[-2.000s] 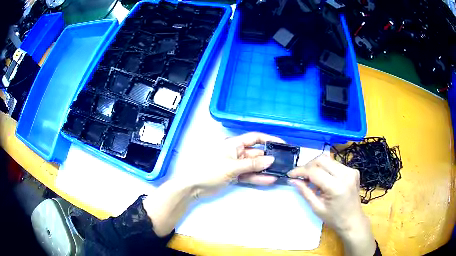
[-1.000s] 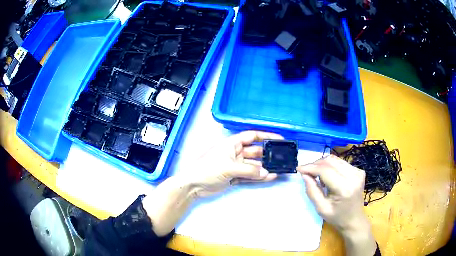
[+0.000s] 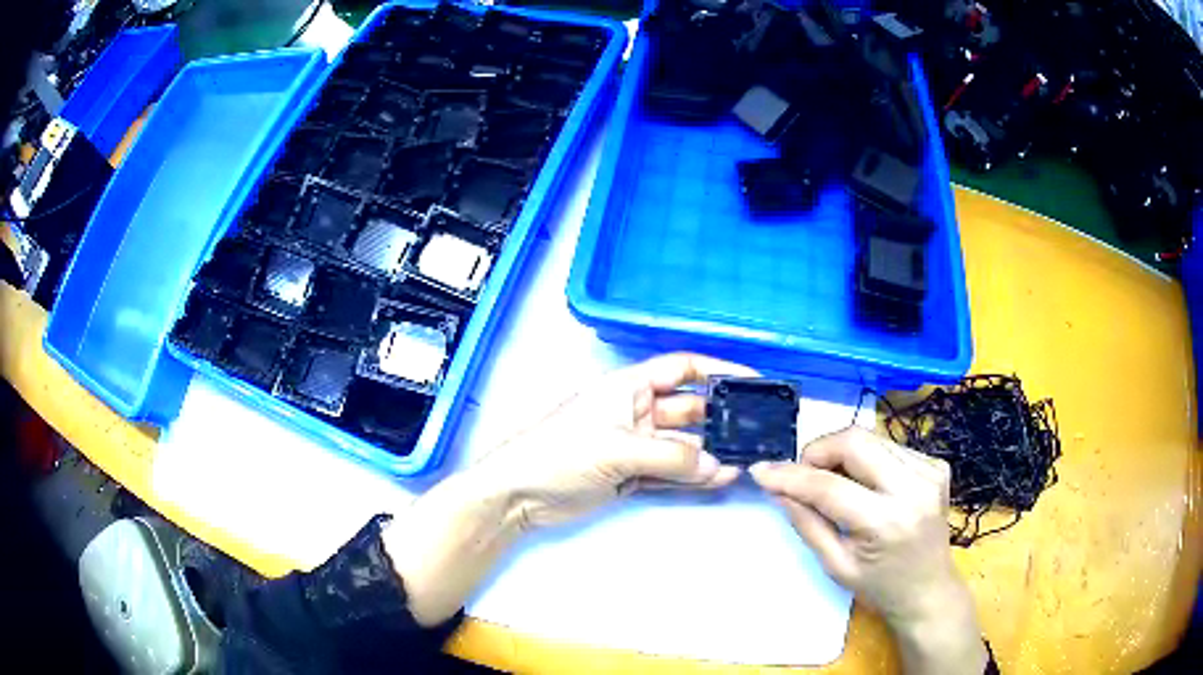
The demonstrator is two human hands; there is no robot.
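A square black housing point(image 3: 752, 422) is held recessed side up over the white work sheet point(image 3: 660, 580). My left hand point(image 3: 620, 442) grips it by its left side and lower left corner. My right hand point(image 3: 864, 508) has its thumb and index fingertips pinched at the housing's lower right edge. A thin black strand rises above my right hand towards the tangled pile of black sealing rings point(image 3: 983, 448) on the yellow tabletop. Whether a ring lies between my right fingertips is too small to tell.
The parts bin point(image 3: 778, 340) with loose housings stands beyond my hands. Left of it is the tray point(image 3: 455, 429) filled with housings, a few pale-faced. A lighter blue empty tray point(image 3: 139, 251) is at far left. A pale stool point(image 3: 132, 600) stands lower left. Dark parts heap beyond the table.
The housing has tilted and shifted slightly. My right fingertips have moved from its right side to its lower edge. The bins appear nearly unmoved.
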